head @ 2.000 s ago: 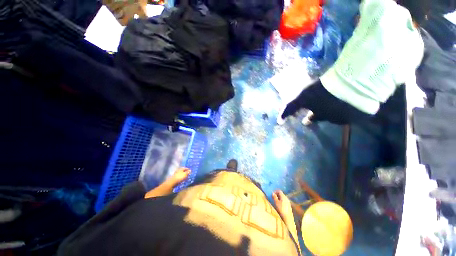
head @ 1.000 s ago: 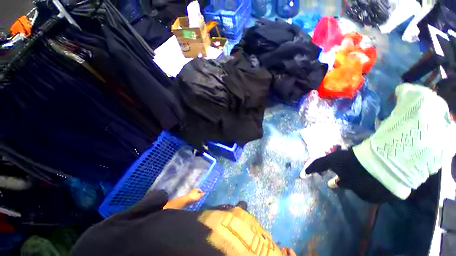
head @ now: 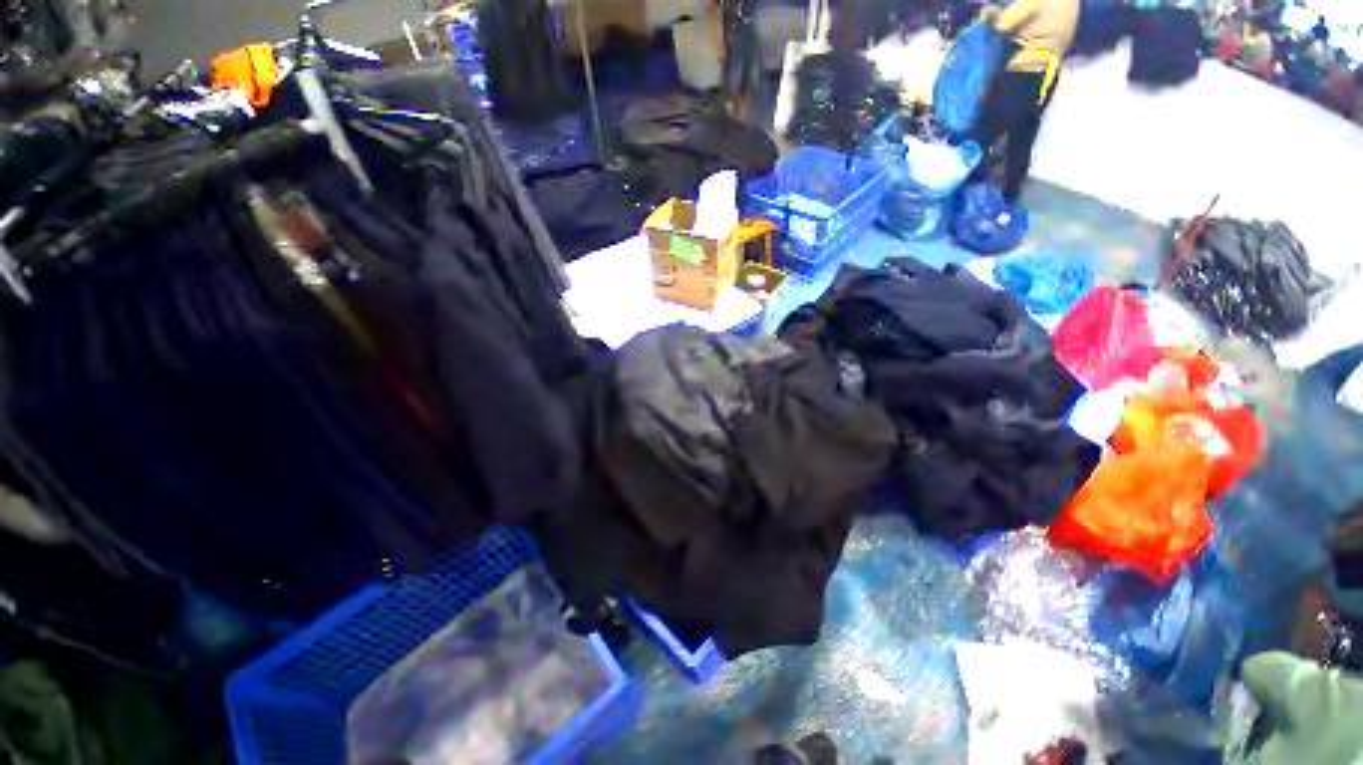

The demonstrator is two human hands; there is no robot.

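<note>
No hand of mine is in the picture now. A blue lattice crate (head: pixel 277 680) stands at the lower left with a clear polybag (head: pixel 486 673) in it. A heap of black garments (head: pixel 733 463) lies right behind it, over a second blue crate (head: pixel 680 643) of which only an edge shows. Another heap of dark garments (head: pixel 957 374) lies beyond to the right.
A garment rack (head: pixel 254 359) with dark clothes is on the left. A cardboard box (head: pixel 695 262), orange bag (head: pixel 1144 486), pink-red bag (head: pixel 1106 336) and black bag (head: pixel 1241 277) are beyond. A person (head: pixel 1031 82) stands far back; a pale green sleeve (head: pixel 1300 710) shows lower right.
The view has lifted and turned, showing more of the far floor. My left hand, earlier by the crate, and my right hand have left the picture. The person in pale green is now mostly cut off.
</note>
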